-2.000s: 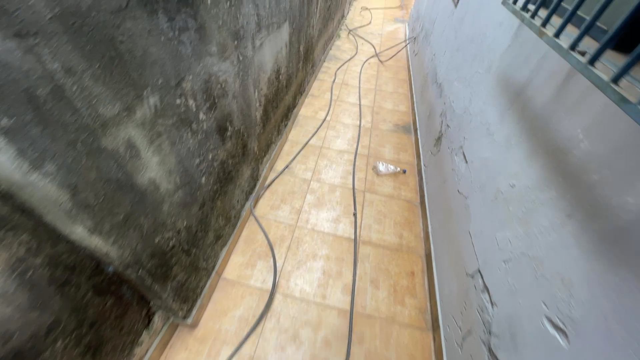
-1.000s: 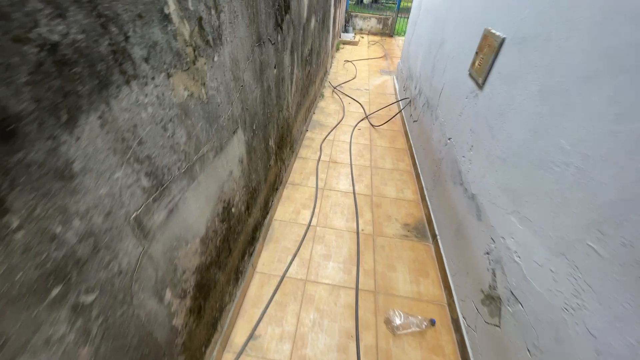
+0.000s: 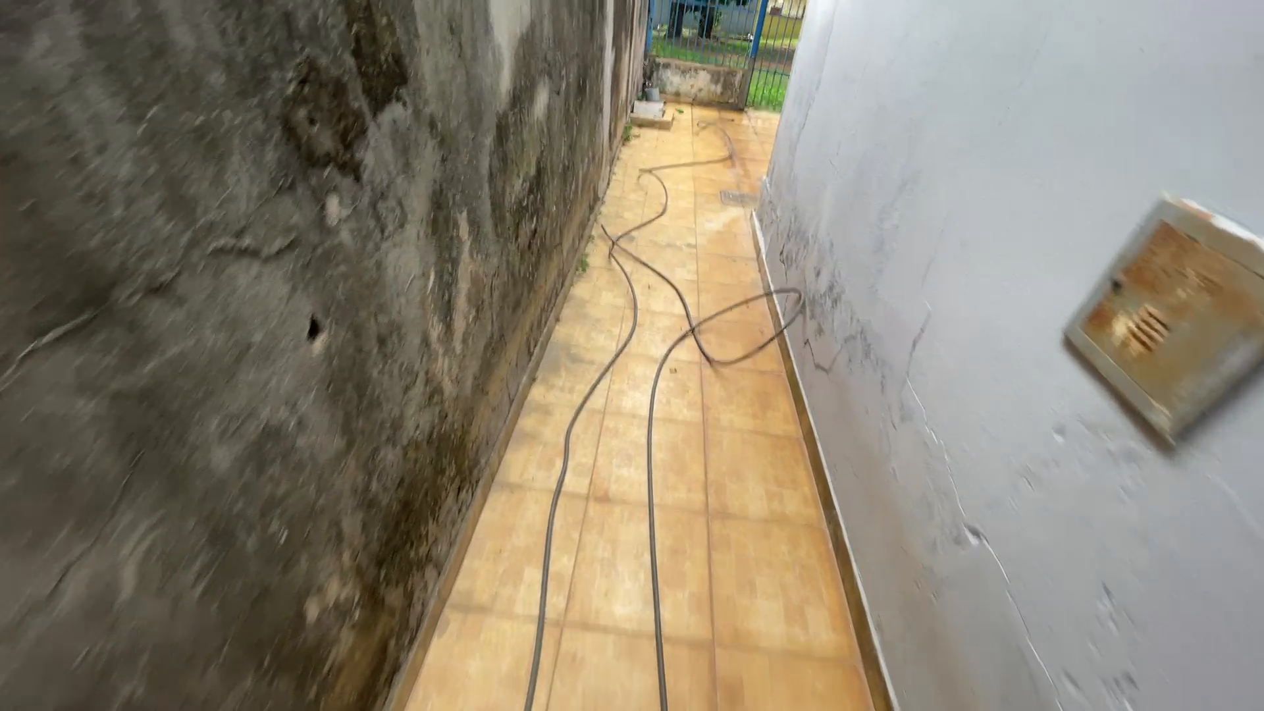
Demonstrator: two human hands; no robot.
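Neither my left hand nor my right hand shows in the head view, so what they hold cannot be seen. Along the passage floor lies a long grey hose [image 3: 651, 474], or thick cable, in two roughly parallel runs that leave the frame at the bottom. Farther on the runs cross, and one loop [image 3: 798, 293] reaches the foot of the right wall. Beyond the crossing, it winds on across the tiles toward the far end.
A stained concrete wall [image 3: 395, 296] borders the tan tiled floor [image 3: 765, 553] on the left, a pale cracked wall [image 3: 889, 197] on the right. That wall bears a rusty metal box cover [image 3: 1165, 316]. Far off are a floor drain grate [image 3: 737, 197], a low step [image 3: 651, 118] and a barred metal gate [image 3: 773, 59].
The view has moved forward along the passage and tilted up. The clear plastic bottle on the tiles has left the frame, and the far gate has come into fuller view.
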